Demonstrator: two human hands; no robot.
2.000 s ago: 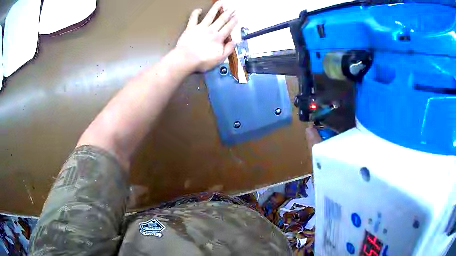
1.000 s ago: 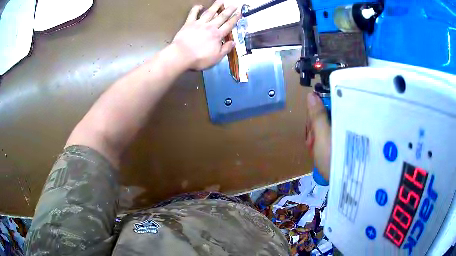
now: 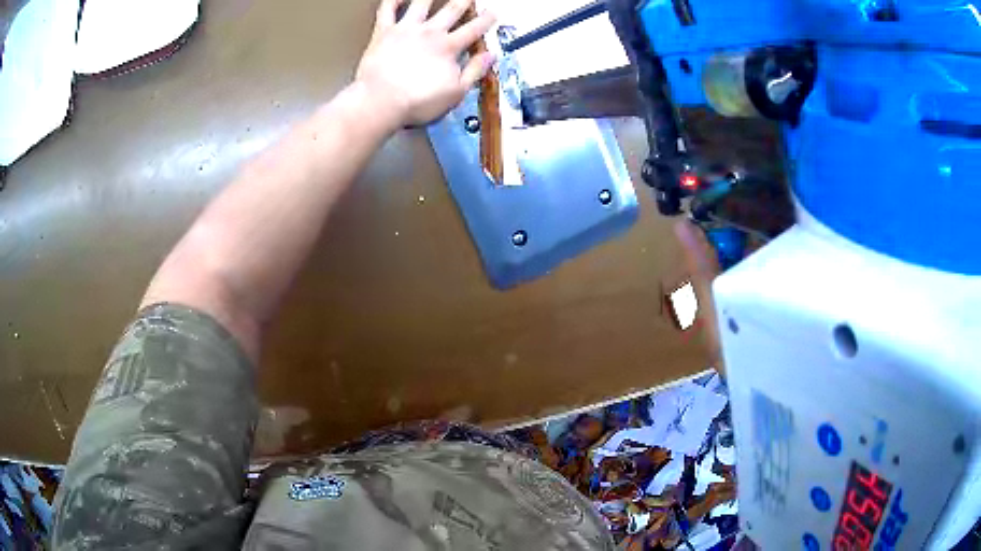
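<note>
A straight-knife cutting machine with a blue motor [image 3: 893,151] and white control box [image 3: 818,377] fills the right side. Its grey base plate [image 3: 549,215] lies on the table. The thin upright knife guard [image 3: 510,81] stands at an orange-edged, white-topped fabric strip [image 3: 492,129], whose end lies over the plate. My left hand [image 3: 422,59] lies palm down against this strip, left of the guard, fingers spread. My right hand [image 3: 705,285] is at the machine's blue handle, blurred and mostly hidden behind the control box. White paper-topped lay [image 3: 586,54] shows behind the guard.
White-topped cut pieces [image 3: 124,32] lie at the far left of the brown table [image 3: 323,334]. A small white offcut [image 3: 683,305] lies on the table beside my right hand. Multicoloured scraps [image 3: 645,441] cover the floor past the table's near edge.
The machine has turned; over the last second its control box has moved right and down. The base plate sits at a new angle. My left hand has shifted slightly left and up. The small white offcut now shows.
</note>
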